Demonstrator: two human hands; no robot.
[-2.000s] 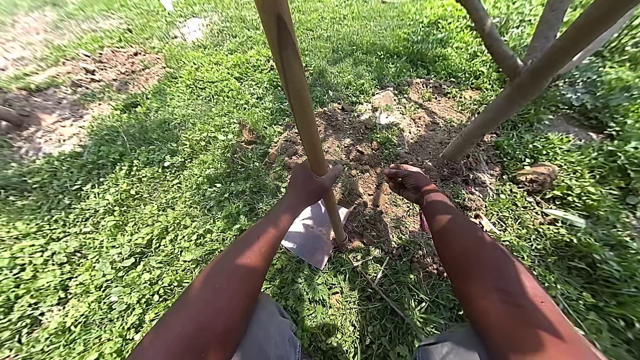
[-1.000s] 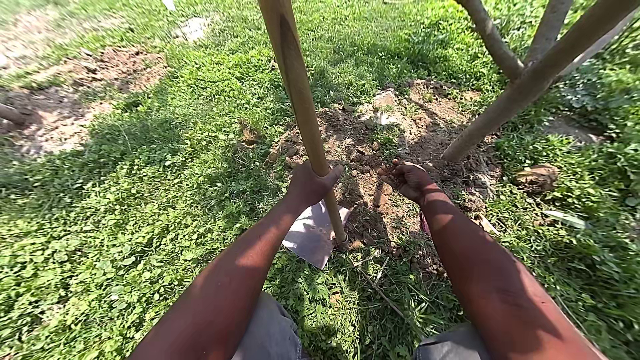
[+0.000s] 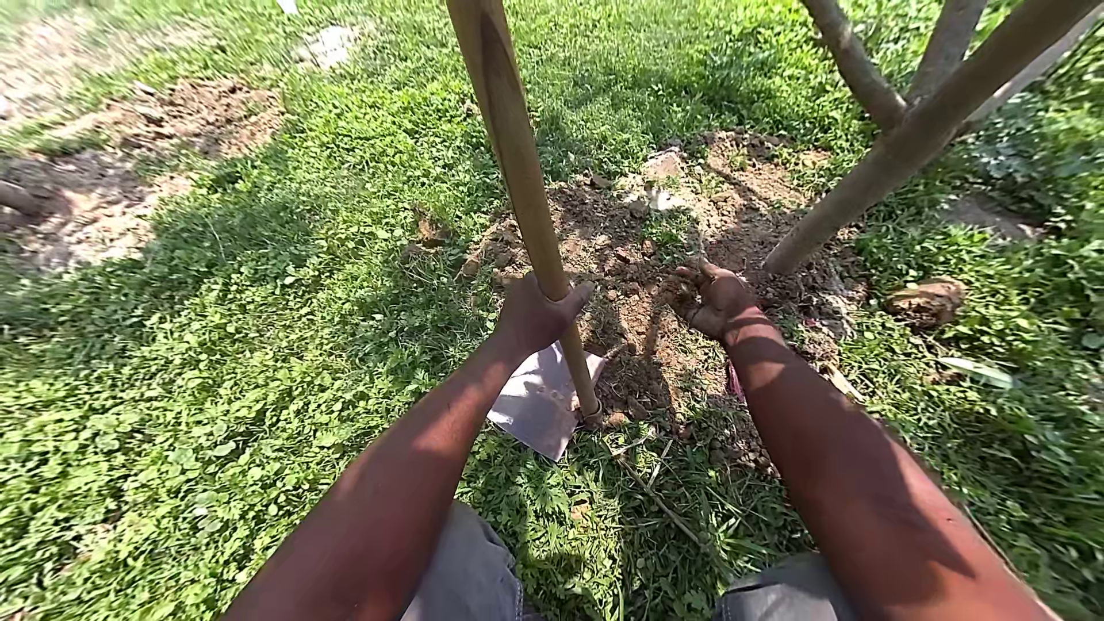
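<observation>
My left hand [image 3: 542, 317] is wrapped around a long wooden tool handle [image 3: 524, 185] that stands nearly upright, leaning a little. At its foot a flat metal blade [image 3: 539, 404] lies on the grass at the edge of the dug soil [image 3: 634, 332]. To the right, my right hand [image 3: 714, 300] is turned partly palm up over the loose soil, left of the tree trunk's base. Its fingers are curled around what looks like a clump of soil and a thin stem; I cannot tell whether it grips them firmly.
A slanting tree trunk [image 3: 849, 203] with several limbs rises at the right. Beside it lies a brown lump [image 3: 927, 302] in the grass. Pale stones [image 3: 662, 166] sit behind the soil, and another dug patch [image 3: 194, 116] is at the upper left. A dry twig [image 3: 660, 496] lies near my knees.
My right hand has turned its palm upward and its fingers show more. The left hand stays on the handle in the same place.
</observation>
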